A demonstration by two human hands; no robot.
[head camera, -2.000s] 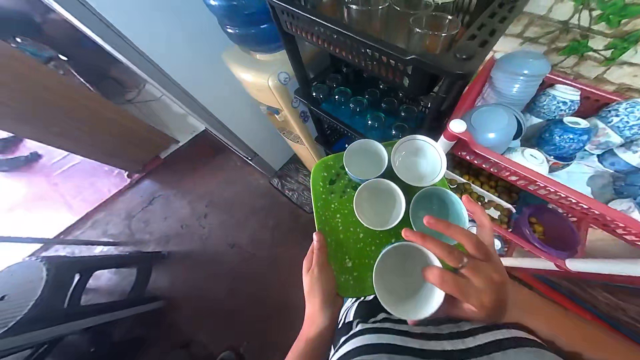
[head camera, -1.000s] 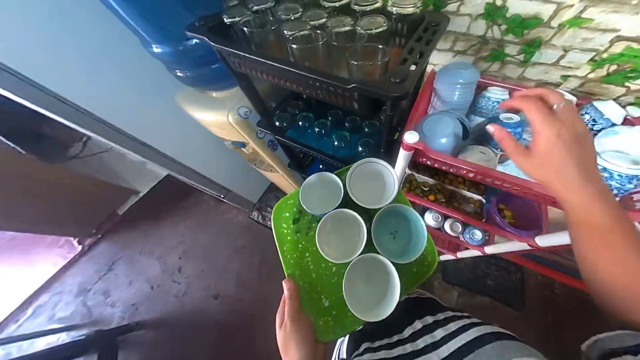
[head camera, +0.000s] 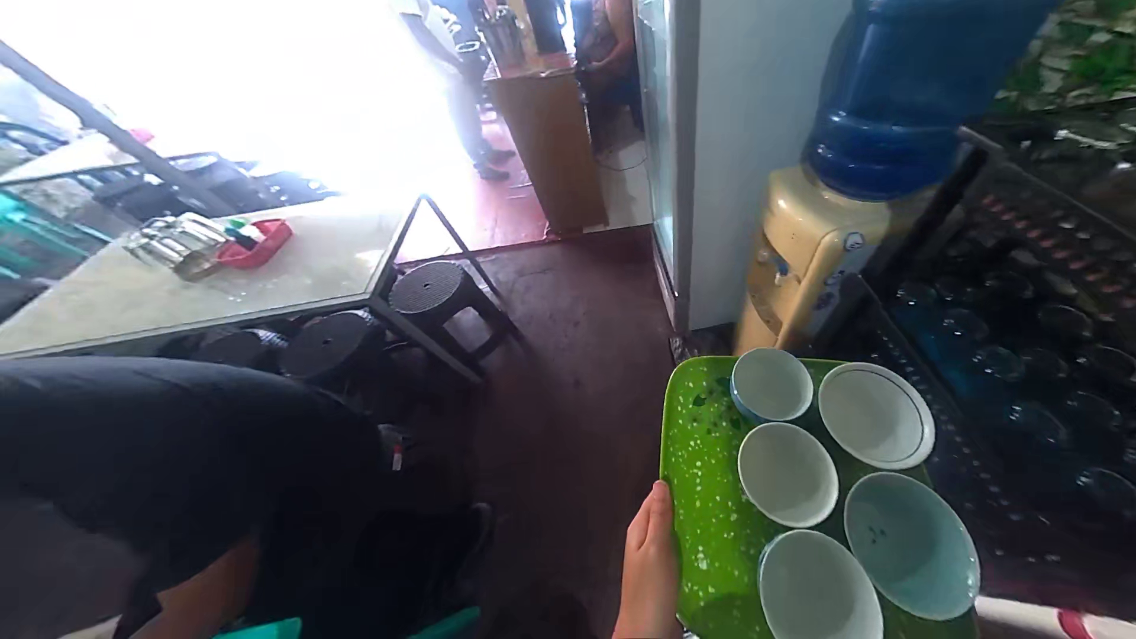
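My left hand [head camera: 650, 561] grips the left edge of a green speckled tray [head camera: 701, 497], its thumb over the rim. Several bowls stand on the tray: a small white one with a bluish outside [head camera: 771, 384] at the far left, a white one with a thin dark line inside the rim [head camera: 875, 415] at the far right, a white one [head camera: 788, 474] in the middle, a pale green-blue one [head camera: 911, 545] at the right and another white one [head camera: 820, 587] nearest me. The insides that show hold no food. My right hand is out of view.
A water dispenser [head camera: 803, 240] with a blue bottle [head camera: 905, 98] stands beyond the tray, beside a black rack [head camera: 985, 390] of glasses. At the left, a person in dark clothing [head camera: 177, 444] is close by a table [head camera: 328, 257] with black stools [head camera: 430, 288] around it. Further people stand near the doorway.
My right hand, over the red crate of dishes a second ago, has left the view. My left hand still holds the tray with the bowls. The view has swung left towards the doorway.
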